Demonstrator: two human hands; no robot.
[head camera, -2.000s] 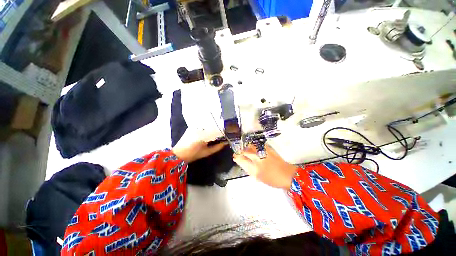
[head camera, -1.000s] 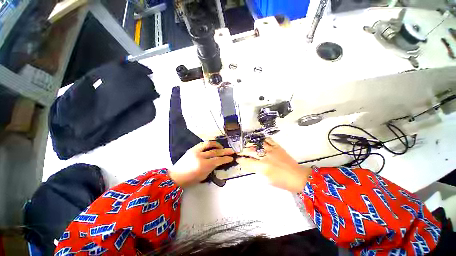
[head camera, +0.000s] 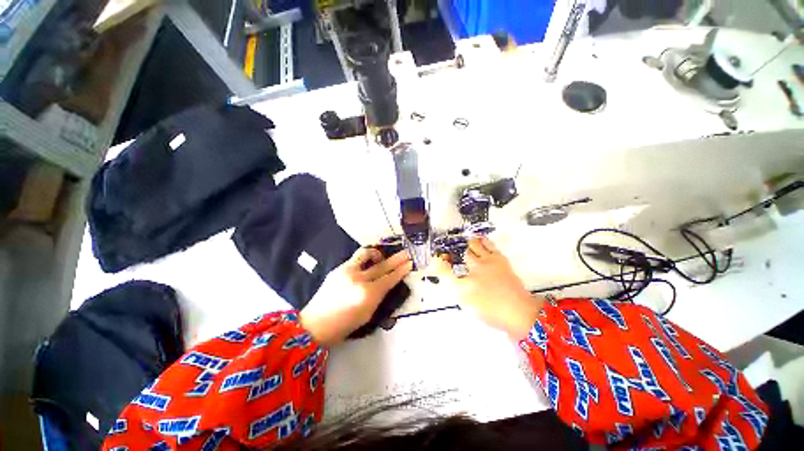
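A black fabric piece (head camera: 295, 233) with a small white sticker lies on the machine table left of the needle area, and its right end runs under my left hand. My left hand (head camera: 357, 291) rests on this fabric with its fingertips beside the presser foot (head camera: 420, 255). My right hand (head camera: 489, 282) is right of the foot, fingers bent beside the dark metal parts there; whether it touches cloth is hidden. The needle bar area is partly covered by a long dark bar (head camera: 410, 181) above the foot.
An upper pile of black panels (head camera: 181, 189) and a lower pile (head camera: 106, 352) lie at the left, each with a white sticker. The cream machine head (head camera: 635, 167) fills the right. Black cord and slim dark snips (head camera: 617, 255) lie at the right. A blue crate (head camera: 498, 18) stands behind.
The black fabric has turned and spread out to the left, now reaching the upper pile and showing its sticker. My right hand has shifted slightly right, away from the foot.
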